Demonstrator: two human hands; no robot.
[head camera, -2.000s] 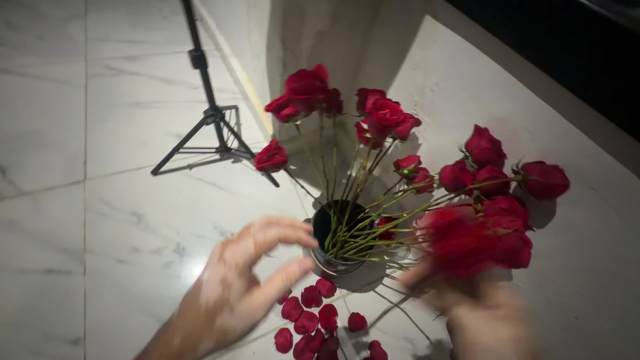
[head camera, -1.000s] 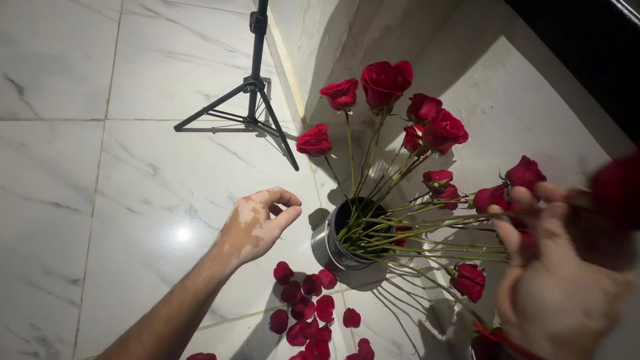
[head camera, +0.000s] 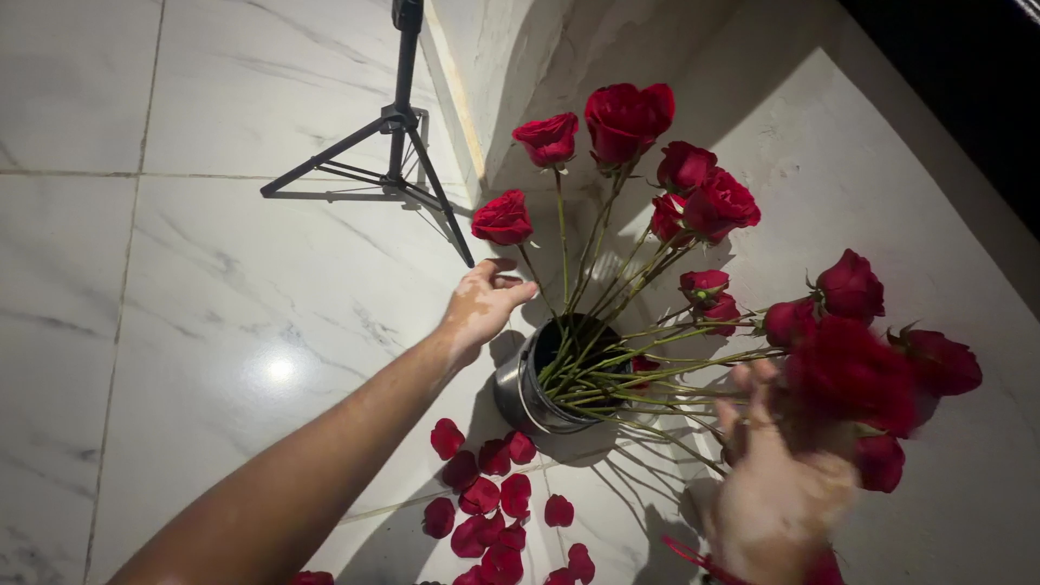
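A dark, shiny metal pot (head camera: 524, 390) holds several long-stemmed red roses (head camera: 630, 122), their stems fanning up and to the right. My left hand (head camera: 487, 301) is beside the leftmost stems, just above the pot's rim, fingers bent and apart, with nothing seen in it. At the right, my right hand (head camera: 784, 487) is raised among the rose heads, blurred, palm partly showing. A blurred red rose (head camera: 853, 374) lies over its fingers; whether the hand grips it cannot be told. A red cord is around the right wrist.
Loose red petals (head camera: 479, 496) lie on the marble-look tiled floor (head camera: 244, 325) below the pot. A black tripod stand (head camera: 398, 122) stands at the upper left. Behind the roses is a pale wall (head camera: 812, 187), with a dark area at the upper right.
My left hand has moved up towards the leftmost rose stems since one second ago. My right hand has shifted among the roses on the right.
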